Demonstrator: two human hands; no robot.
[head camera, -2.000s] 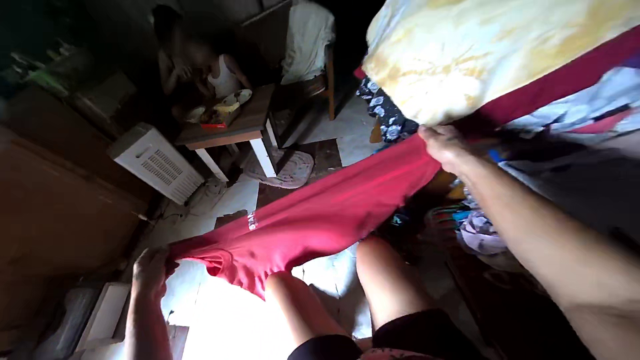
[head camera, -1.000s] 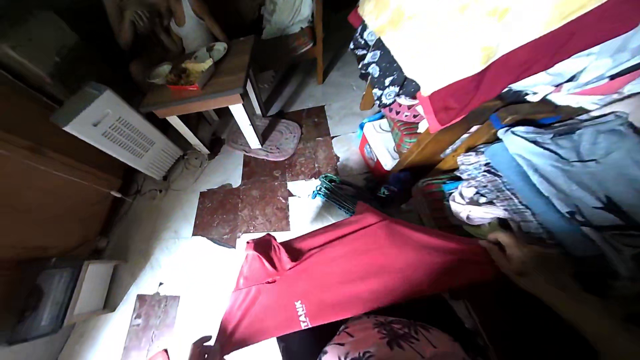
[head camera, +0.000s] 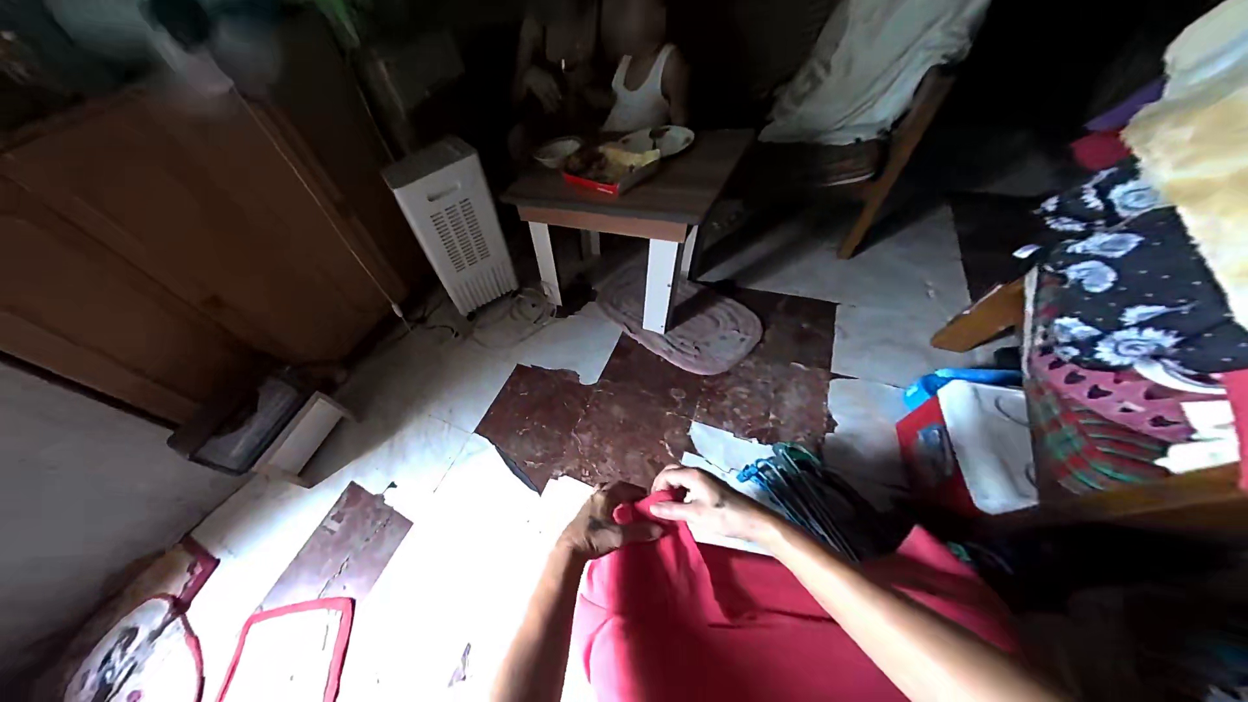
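A red cloth garment (head camera: 741, 624) lies spread over my lap at the bottom of the view. Its upper left edge is pinched between my left hand (head camera: 606, 526) and my right hand (head camera: 707, 502), which are close together with fingers bent on the fabric. My right forearm crosses above the garment, whose lower part runs out of view. Just beyond my right hand, a bundle of clothes hangers (head camera: 804, 492) rests on the floor.
Two people sit behind a small table (head camera: 673, 195) bearing dishes and a red box. A white air cooler (head camera: 453, 224) stands left of it. At right are a red and white box (head camera: 985, 444) and patterned cloths (head camera: 1111, 292); a round mat (head camera: 702, 327) lies under the table.
The garment was stretched wide between my hands; now my hands have come together at one edge of it. The view has swung to the left.
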